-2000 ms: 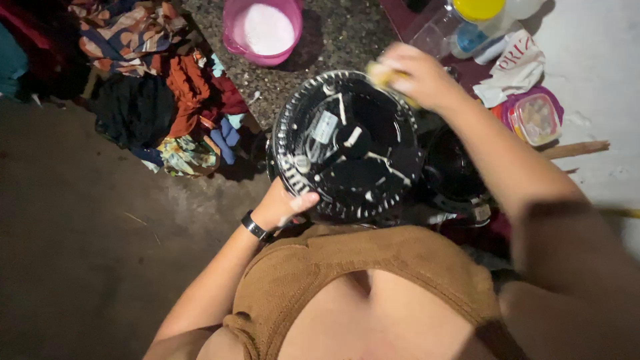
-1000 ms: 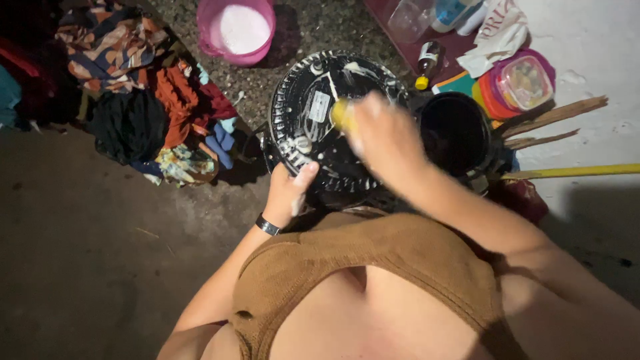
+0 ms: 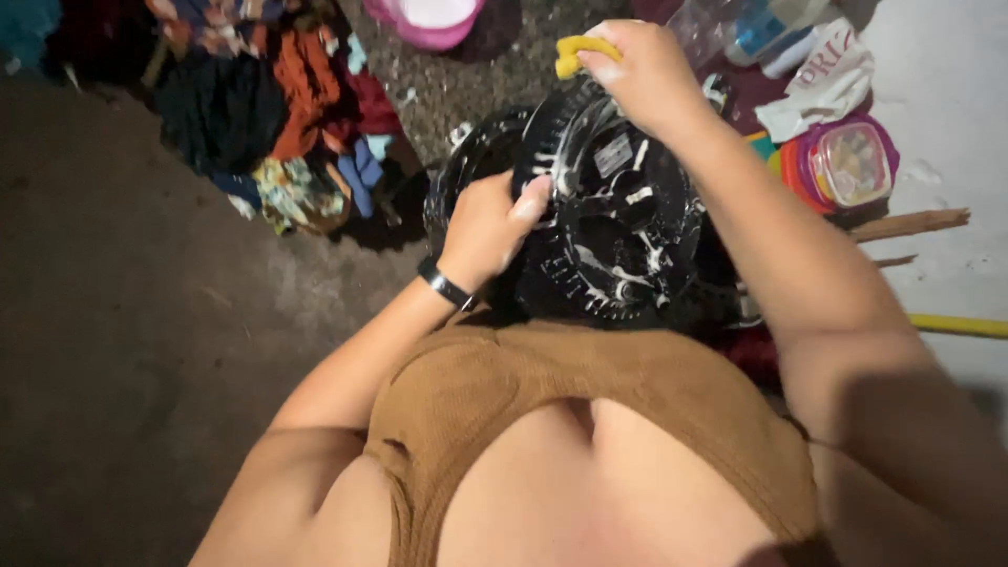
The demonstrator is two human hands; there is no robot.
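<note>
A round black appliance part [image 3: 610, 228], with slots round its rim, a label and streaks of white suds, is tilted in front of my chest. My left hand [image 3: 492, 224], with a dark band at the wrist, grips its left edge, thumb on the near face. Behind it, to the left, another round black part [image 3: 480, 153] shows, partly hidden. In my right hand [image 3: 642, 71] is a yellow sponge [image 3: 584, 55], pinched by the fingers above the top edge of the slotted part. What lies under the black parts is hidden.
A pink basin [image 3: 441, 31] with whitish liquid stands on the speckled counter [image 3: 394, 87]. Heaped clothes [image 3: 228, 110] lie to the left. To the right are a lidded food container [image 3: 854, 165], a crumpled white bag [image 3: 823, 83], plastic bottles, wooden sticks [image 3: 913, 224] and a yellow rod [image 3: 957, 325].
My right hand has moved with the sponge from the face of the black part to above its top edge. The part is tilted now, showing another round black part behind it.
</note>
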